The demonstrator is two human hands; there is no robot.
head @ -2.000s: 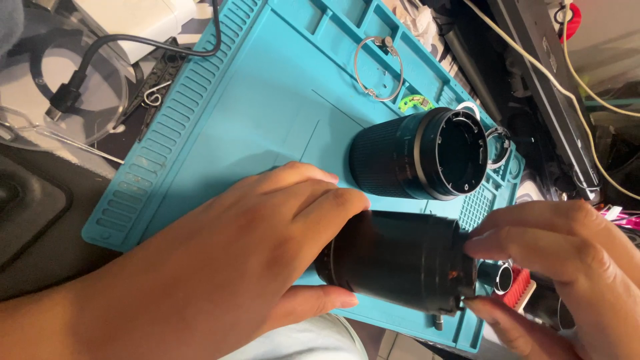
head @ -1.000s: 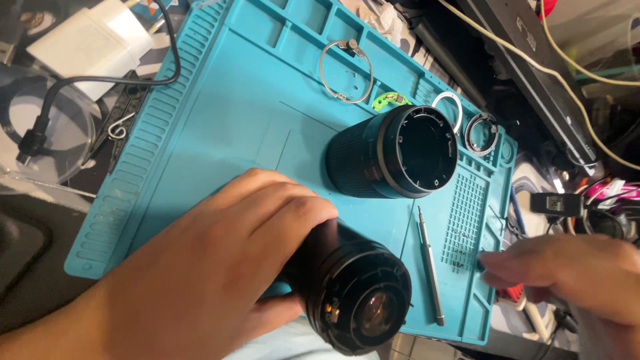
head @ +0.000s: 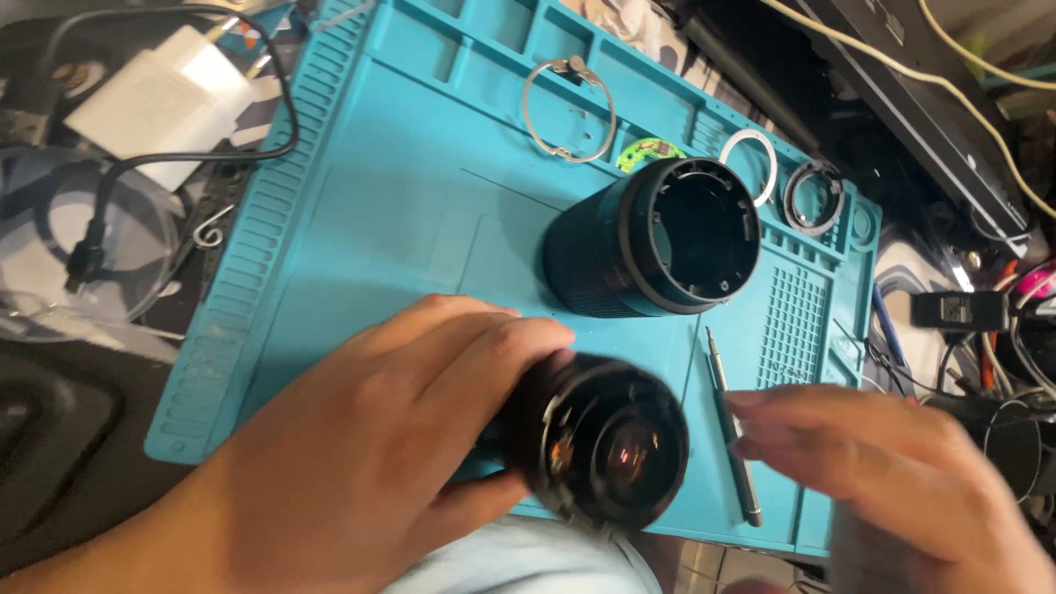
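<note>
My left hand (head: 388, 445) grips a black camera lens barrel (head: 606, 441), whose end with a glass element faces up toward me; it looks blurred. Over the right part of the teal silicone work mat (head: 396, 223), my right hand (head: 891, 470) is blurred, fingers apart, holding nothing visible. Its fingertips overlap the view of a slim precision screwdriver (head: 734, 445) on the mat; whether they touch cannot be told. Behind the held barrel, a hollow black lens housing (head: 627, 247) rests on the mat with its open end toward the right.
Along the mat's far compartments are a thin metal ring (head: 528, 115), a green circuit board (head: 648, 152), a white ring (head: 773, 165) and a black lens ring (head: 789, 202). A white power adapter (head: 161, 103) with a black cable lies left; a black adapter (head: 961, 311) and cables are right.
My right hand has come off the held barrel and moved right. The barrel has turned so its glass end faces me. The screwdriver, hidden two seconds ago, now shows on the mat.
</note>
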